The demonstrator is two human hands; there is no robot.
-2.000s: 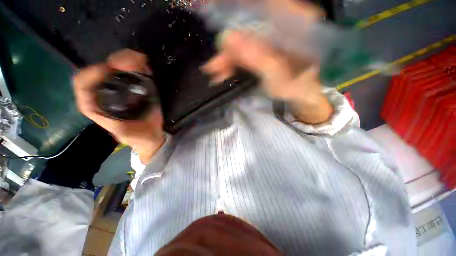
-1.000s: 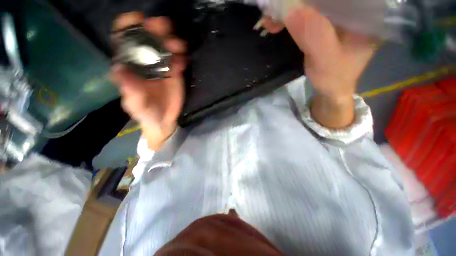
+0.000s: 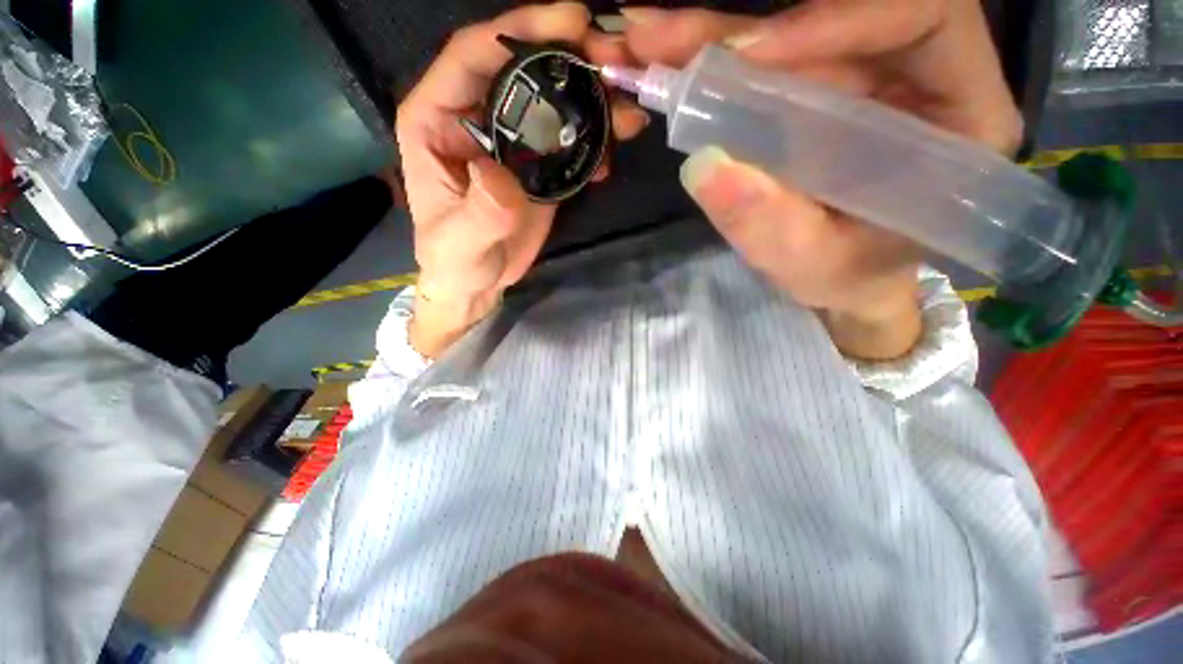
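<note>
A round black housing [image 3: 549,123] with a shiny rim and a pale rectangular part inside is held in my left hand [image 3: 470,195], its open face turned up. My right hand [image 3: 830,169] grips a clear dispensing syringe [image 3: 869,162]. Its pink-purple needle hub [image 3: 629,81] points left, with the tip at the housing's right rim; whether it touches cannot be told. The green air adapter [image 3: 1070,253] sits at the syringe's rear, with a clear hose [image 3: 1148,309] trailing off. The black tray [image 3: 649,195] lies under my hands, mostly hidden by them.
A green bench mat [image 3: 260,117] is at the left, with a yellow cable loop [image 3: 140,145]. Another person's white coat [image 3: 78,480] and dark sleeve [image 3: 273,279] are at the left. Stacked red trays [image 3: 1103,454] are at the right. Cardboard boxes [image 3: 195,519] are at lower left.
Both hands have come together. My left hand has moved right with the housing, now facing up. The syringe's needle hub has come to the housing's rim.
</note>
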